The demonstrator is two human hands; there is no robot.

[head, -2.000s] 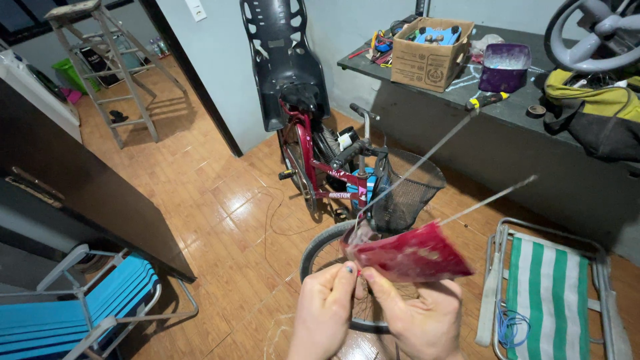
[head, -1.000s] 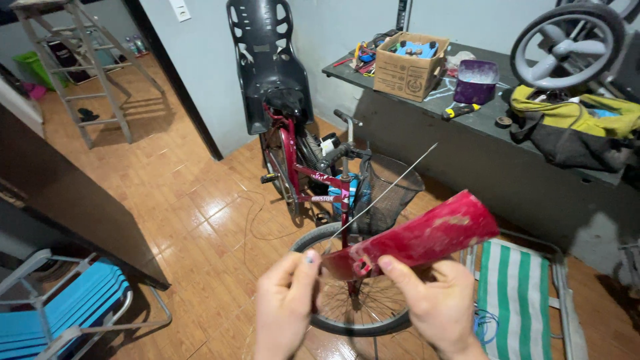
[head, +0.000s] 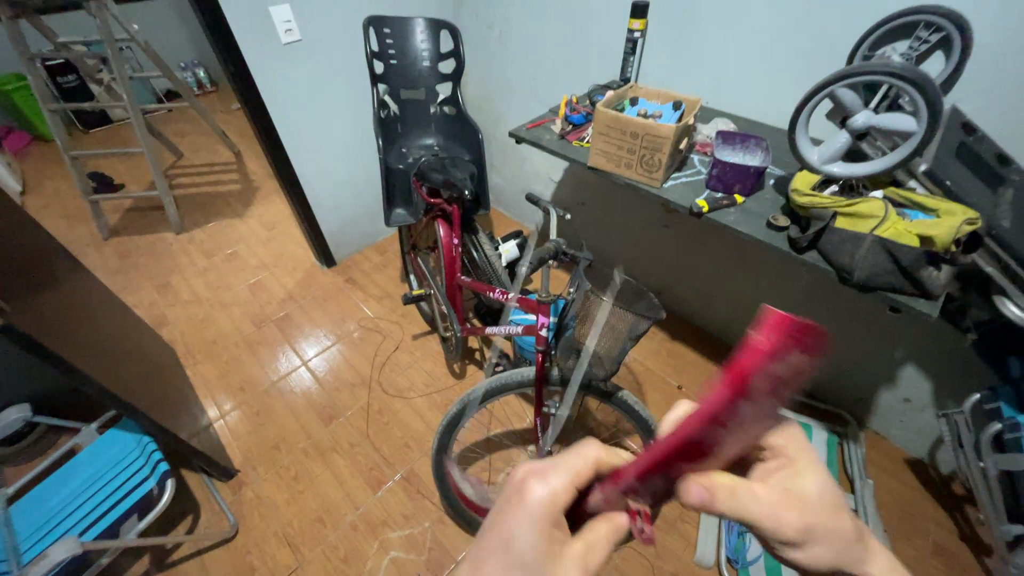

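A curved red metal piece, likely a bicycle mudguard (head: 740, 392), is held in both hands at the lower right. My left hand (head: 552, 512) grips its lower end, near a small red bracket (head: 640, 522). My right hand (head: 772, 492) holds it from the right side, thumb on the near face. Thin metal stays (head: 588, 356), blurred, rise from around the left hand. Behind them stands a red bicycle (head: 500, 330) with a black child seat (head: 424, 112), a wire basket (head: 608, 320) and its front wheel (head: 460, 408), partly hidden by my left hand.
A dark bench (head: 680, 196) along the wall bears a cardboard box (head: 640, 144), a purple container (head: 738, 162), a yellow-black tool (head: 718, 204) and a yellow-grey bag (head: 880, 232). Folding chairs (head: 88, 488) and a stepladder (head: 132, 120) stand leftward. A striped chair (head: 824, 448) is at right.
The red piece has turned from lying nearly level to standing steeply, its far end pointing up. Both hands still hold it.
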